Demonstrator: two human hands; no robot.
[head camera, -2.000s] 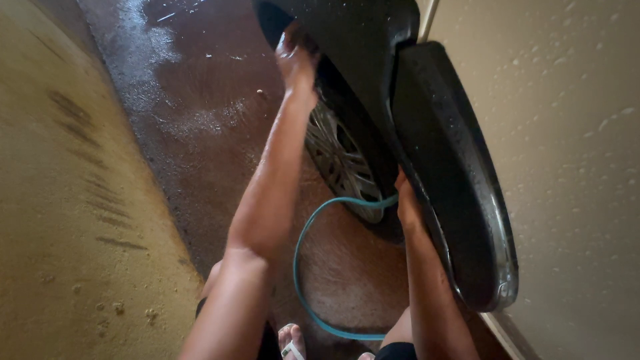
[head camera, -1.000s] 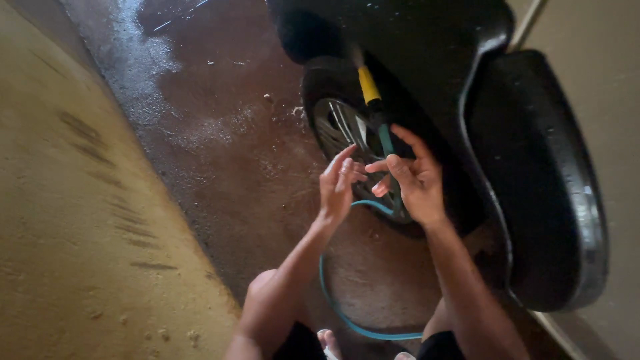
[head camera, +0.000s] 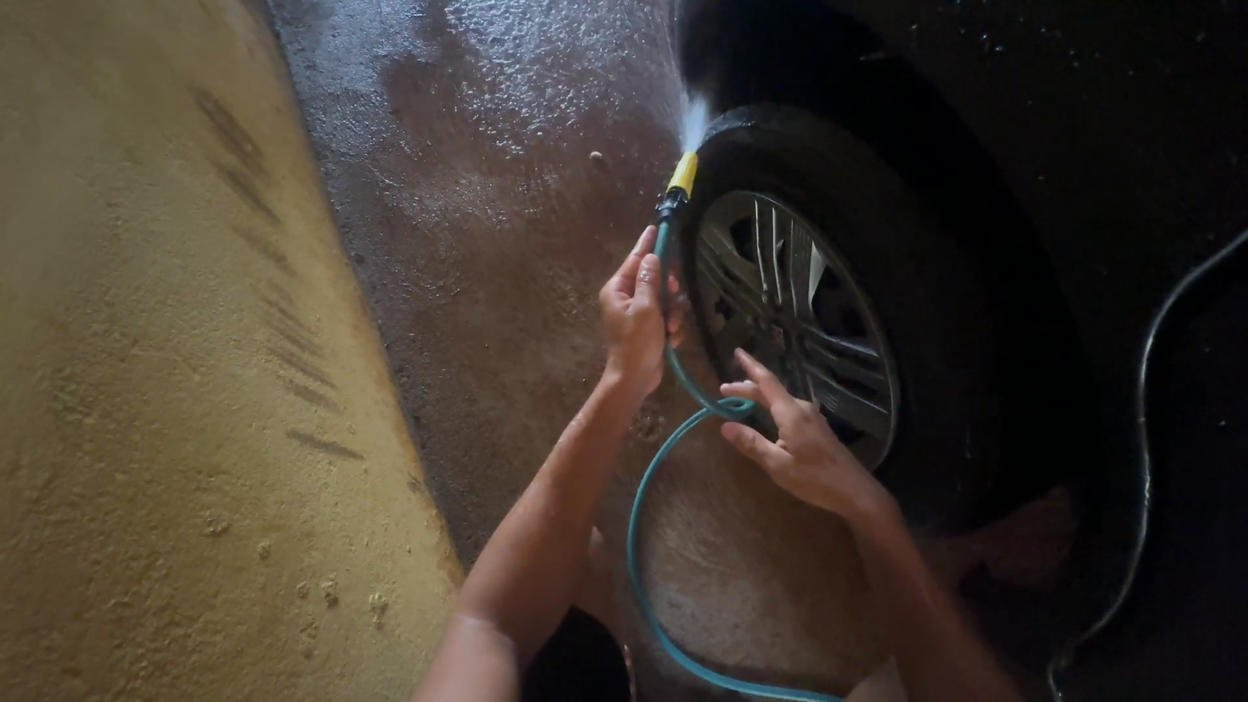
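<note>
My left hand (head camera: 639, 312) is closed around a teal garden hose (head camera: 639, 546), just below its yellow and black spray nozzle (head camera: 684, 175). Water sprays from the nozzle toward the top of the view, beside the car tire (head camera: 770, 136). My right hand (head camera: 795, 439) has its fingers apart in front of the lower part of the wheel rim (head camera: 829, 341), close to a small loop in the hose. Whether its fingertips touch the hose cannot be told. From there the hose curves down between my arms.
A rough yellow wall (head camera: 195, 409) with dark scuffs rises at the left. The brown floor (head camera: 487, 322) is wet. Dark car bodywork (head camera: 1092, 195) fills the right, with a shiny curved edge (head camera: 1143, 419).
The nozzle was near my right hand one second ago; now my left hand holds the hose below it. My right hand has moved down and stands apart from the nozzle. The view has moved closer to the wheel.
</note>
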